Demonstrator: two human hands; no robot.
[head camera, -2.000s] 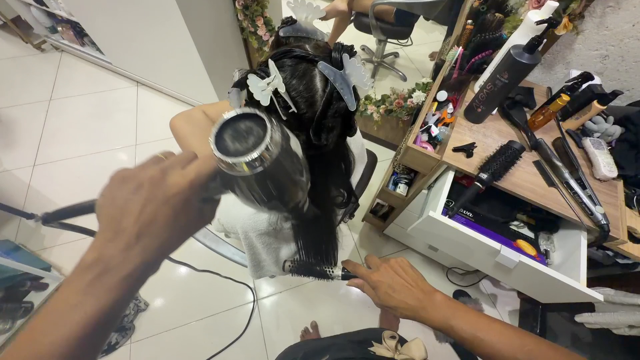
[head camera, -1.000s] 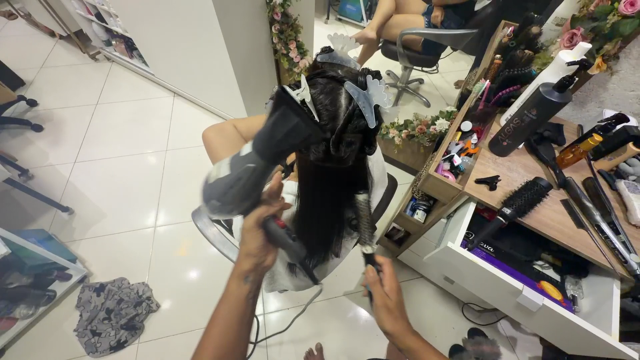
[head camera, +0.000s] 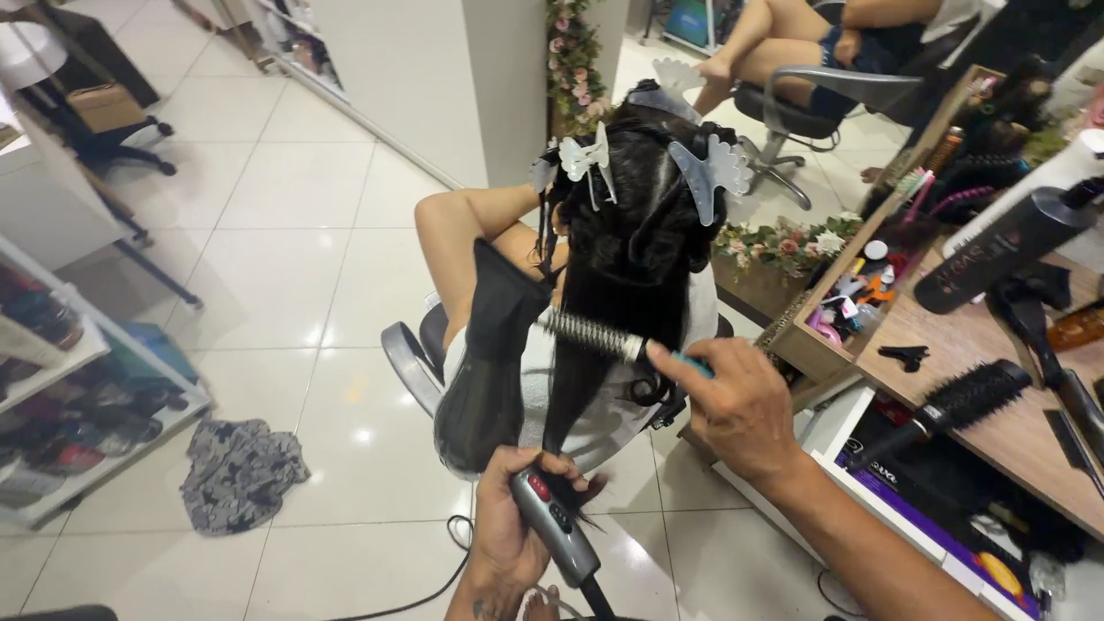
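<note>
A seated person's dark hair (head camera: 625, 285) hangs down the back, its upper parts pinned with a white claw clip (head camera: 588, 162) and a translucent claw clip (head camera: 709, 172). My left hand (head camera: 517, 517) grips the handle of a hair dryer (head camera: 487, 371), its flat nozzle up beside the hair; a lock of hair also runs down to these fingers. My right hand (head camera: 733, 401) holds a round hairbrush (head camera: 595, 335) by its teal and black handle, its metal barrel lying across the left part of the loose hair. A white towel (head camera: 536, 379) covers the person's back.
At right, an open drawer (head camera: 940, 552) juts out below a wooden counter (head camera: 992, 414) with another round brush (head camera: 975, 397), a small black clip (head camera: 904, 356) and a dark bottle (head camera: 1005, 250). A mirror stands ahead. A patterned cloth (head camera: 241, 474) and a cord (head camera: 431, 595) lie on the tiled floor.
The dryer, tilted up and left a second ago, now points its nozzle upward with my left hand lower. The round brush has gone from upright at the hair's right side to lying across its left part.
</note>
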